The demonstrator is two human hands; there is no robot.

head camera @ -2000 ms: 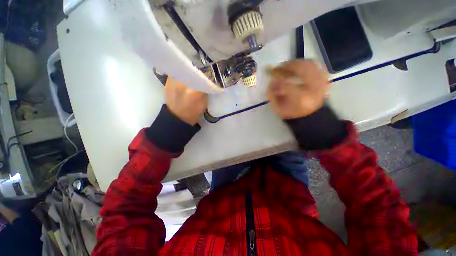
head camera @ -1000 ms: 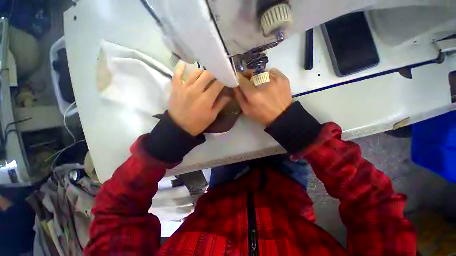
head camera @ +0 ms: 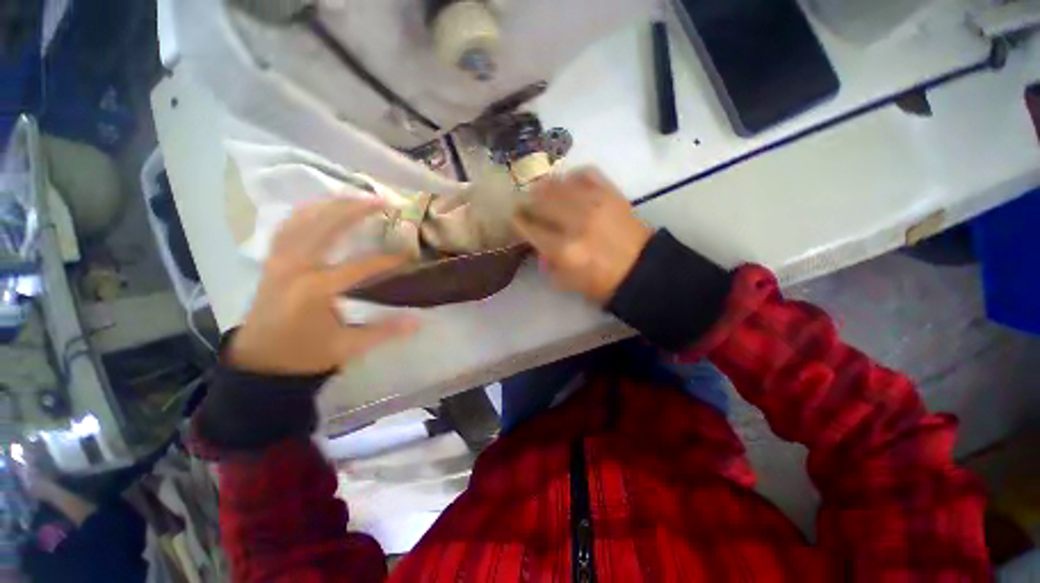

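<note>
A pale fabric piece (head camera: 291, 188) lies on the white table left of the needle area (head camera: 519, 142), partly bunched under the sewing machine head. A dark brown fabric piece (head camera: 445, 279) lies along its near side, close to the table's front edge. My left hand (head camera: 314, 290) is blurred, with fingers spread and thumb apart, over the left end of the fabric; it holds nothing. My right hand (head camera: 582, 233) is blurred, its fingertips pinching the fabric's right end just below the small cream knob (head camera: 530, 170). The contact at the fingertips is partly smeared.
A black phone (head camera: 758, 63) and a thin dark stick (head camera: 664, 80) lie on the machine bed at the upper right. A blue bin (head camera: 1015, 268) is at right. Cloth is heaped at lower left (head camera: 177, 512). A person's arm (head camera: 63, 495) shows at the lower left edge.
My left hand has let go of the fabric and moved left, opening. The brown piece now shows stretched along the near side. The camera view has tilted and shifted.
</note>
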